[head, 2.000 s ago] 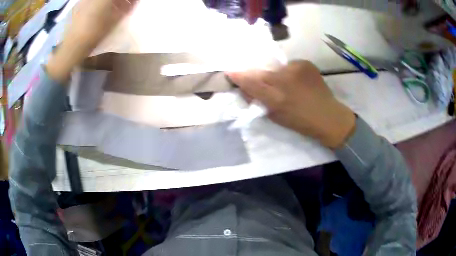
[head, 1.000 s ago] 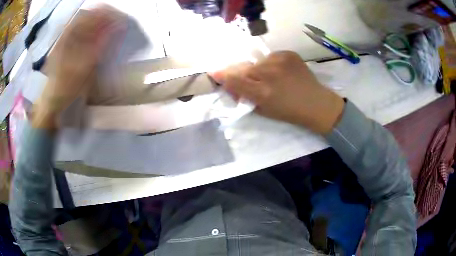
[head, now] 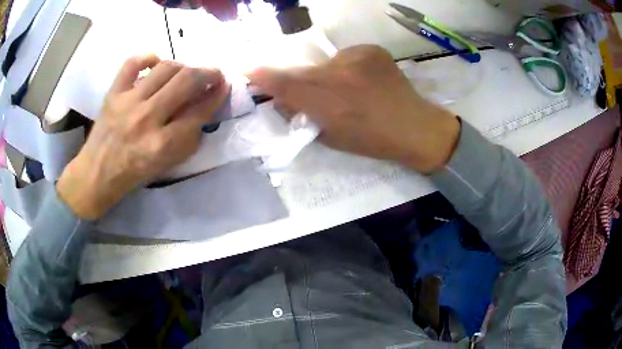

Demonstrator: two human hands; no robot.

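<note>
My left hand [head: 153,123] and my right hand [head: 361,109] are close together below the machine head [head: 228,7], in strong glare. My left fingertips press on the end of a pale band piece [head: 235,102]. My right fingertips pinch at the band's end beside them. White tape pieces [head: 283,140] bunch under my right palm. Whether the needle touches the band is hidden by glare and fingers. A finished grey-blue band [head: 204,204] lies near the front table edge, partly under my left wrist.
Green-and-blue snips [head: 436,34] and green-handled scissors [head: 543,75] lie at upper right, beside a speckled white-grey bundle [head: 583,58]. Waiting bands [head: 58,61] fan out at far left. A red-and-white checked cloth [head: 597,218] lies on the pink surface at right.
My left hand has come down and right from the upper left to beside my right hand. The long beige band stretched between the hands no longer shows there. The whole view has shifted.
</note>
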